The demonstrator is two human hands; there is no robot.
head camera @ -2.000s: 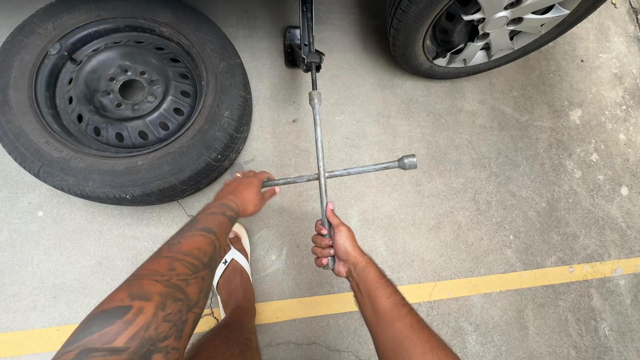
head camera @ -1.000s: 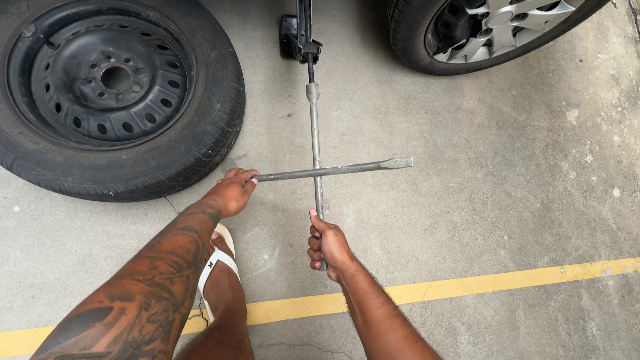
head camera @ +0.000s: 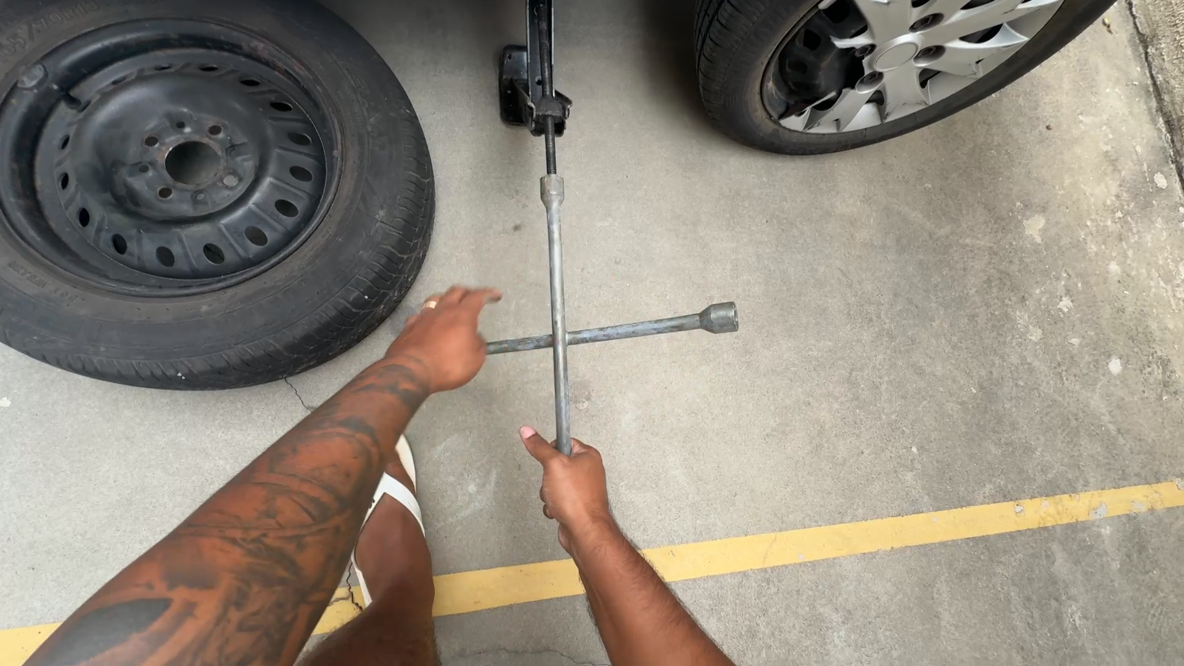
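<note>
A four-way lug wrench [head camera: 558,268] lies across the middle of the head view, its far socket over the end of the screw of a black car jack [head camera: 548,111]. My right hand [head camera: 573,481] is closed round the near end of the wrench. At the end of the left arm of the cross is my left hand [head camera: 444,340], palm down, its fingers stretched out and slightly blurred; whether it touches the bar is hard to tell. The cross's right arm ends in a wide socket.
A loose wheel with a black steel rim [head camera: 190,166] fills the upper left, close to my left hand. At the upper right stands a car wheel with a silver hubcap [head camera: 897,55]. A yellow line [head camera: 795,550] crosses the concrete floor by my foot in a white flip-flop [head camera: 398,490].
The wrench has turned: a flat tip was at its right end one second ago, a socket is there now. My left hand's fingers have come off the bar's end. My right hand stays at the near end.
</note>
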